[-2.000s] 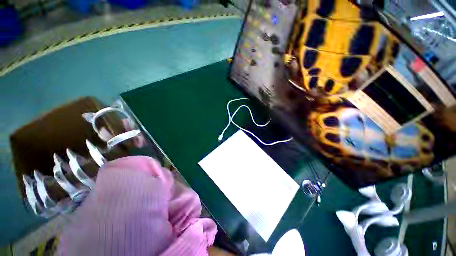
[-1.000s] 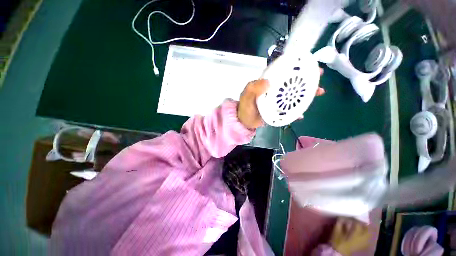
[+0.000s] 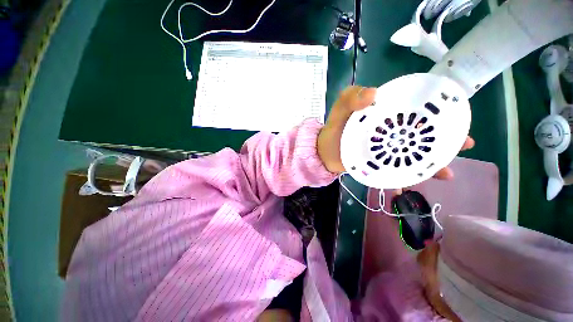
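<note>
My left hand grips the edge of a white ear cup, its fingertips showing behind the far side. The cup's holed inner face is bare and turned to the camera. The white headband runs up right out of the picture. A large, close pink-and-white headset part fills the lower right. My right hand is at its left edge, partly hidden, and appears to hold it. A thin white cord hangs below the cup, across the black mouse.
A pink mat lies under the mouse. A printed sheet and white cable lie on the green bench. A small shiny cluster lies beside the sheet. White headsets lie at right; another is at the brown carton.
The bare cup in my left hand has moved right and down and looks larger. The blurred pink-and-white part has moved towards the lower right, uncovering the mouse.
</note>
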